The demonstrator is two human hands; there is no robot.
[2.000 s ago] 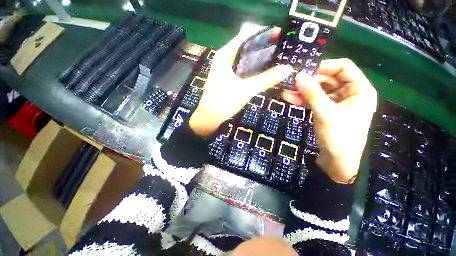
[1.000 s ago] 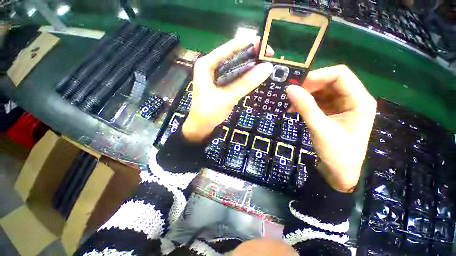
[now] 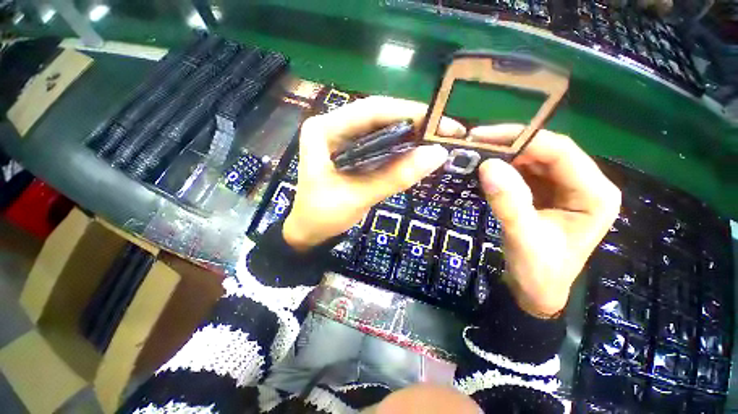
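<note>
A black front housing (image 3: pixel 495 81) with a gold-edged open screen window is held up in front of me, its top tilted away. A keypad with a silver navigation key (image 3: pixel 462 161) sits below the window. My left hand (image 3: pixel 344 174) grips the housing's left side with thumb and fingers, and also holds a small dark stack, apparently loose keypads (image 3: pixel 374 145), in its palm. My right hand (image 3: pixel 550 214) holds the right side, thumb near the navigation key, fingers behind. Below, a filled blister tray (image 3: pixel 344 264) holds rows of phone fronts with yellow-edged windows, partly hidden by my hands.
Stacked black trays (image 3: pixel 182 105) lie at the left, with a loose keypad (image 3: pixel 243 172) beside them. A glossy black blister tray (image 3: pixel 647 283) lies at the right. An open carton (image 3: pixel 61 263) stands low left. A cardboard sheet (image 3: pixel 48 87) lies far left. More trays are on the raised shelf beyond.
The housing has come down and its top has tipped back, showing its gold-edged window fully. The right thumb has moved up beside the navigation key. The left hand keeps the dark stack.
</note>
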